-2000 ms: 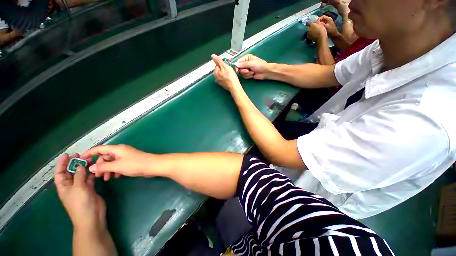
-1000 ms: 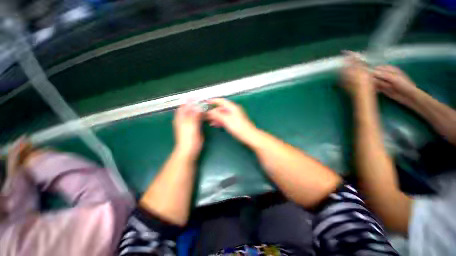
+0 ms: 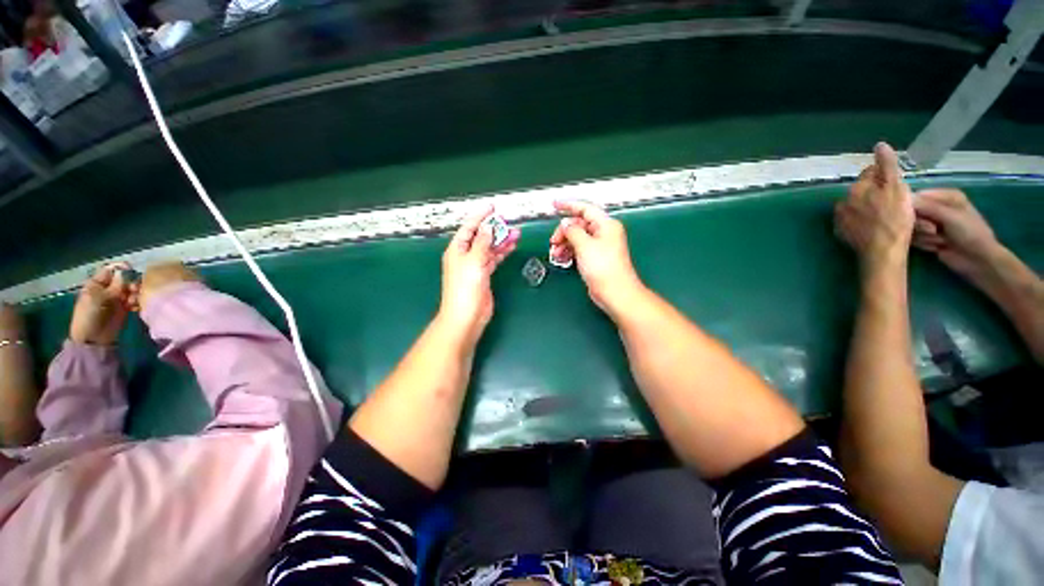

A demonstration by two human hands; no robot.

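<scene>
My left hand (image 3: 472,254) holds a small rounded-square case (image 3: 497,230) with a silver-white rim between thumb and fingers, just above the bench near the rail. My right hand (image 3: 593,250) is a little to its right, apart from it, with a small pale-rimmed piece (image 3: 560,259) under its curled fingertips. Another small silvery square piece (image 3: 534,271) lies flat on the green bench top (image 3: 504,378) between my hands. The fine detail of the pieces is too small to tell.
A white rail (image 3: 378,222) runs between the bench and the dark green belt (image 3: 481,126). A person in pink (image 3: 218,458) sits at left, with a white cord (image 3: 218,212) beside them. A neighbour's hands (image 3: 879,212) are at right, near a pale post (image 3: 979,86).
The view has swung from the right-hand neighbour to straight ahead. My hands were together at one piece and are now apart. A loose piece now shows on the bench between them.
</scene>
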